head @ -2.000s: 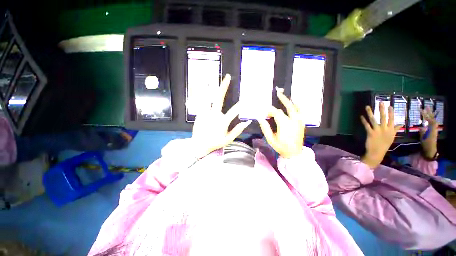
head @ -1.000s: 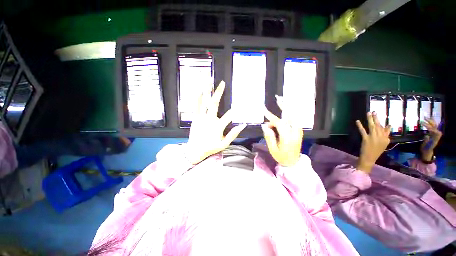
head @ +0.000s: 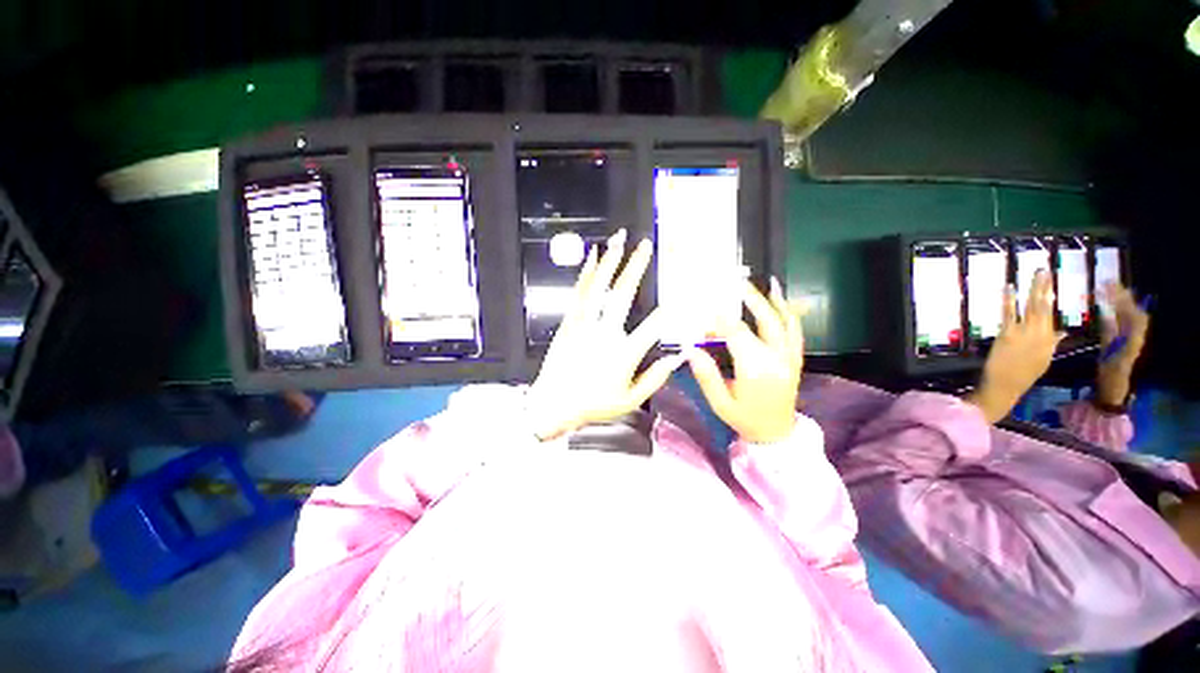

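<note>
A dark foam tray (head: pixel 500 128) holds a row of smartphones. The two left phones (head: pixel 295 270) show white screens with lines. The third phone (head: pixel 563 204) is black with a white round spot. The rightmost phone (head: pixel 698 237) is white with a blue top bar. My left hand (head: pixel 595 345) is spread over the lower part of the third phone, holding nothing. My right hand (head: pixel 754 358) is at the lower part of the rightmost phone, thumb and fingers apart. Whether fingertips touch the glass, I cannot tell.
A second foam tray (head: pixel 521 59) with dark phones lies behind. A post wrapped in yellow (head: pixel 819 82) stands at the back right. A neighbour's hand (head: pixel 1024 352) is over another phone tray (head: pixel 908 305) at the right. A blue stool (head: pixel 171 513) stands lower left.
The view has shifted, so the tray sits further left. My left hand has moved from the second phone to the third. The third screen turned from white to black; the leftmost went from black to white.
</note>
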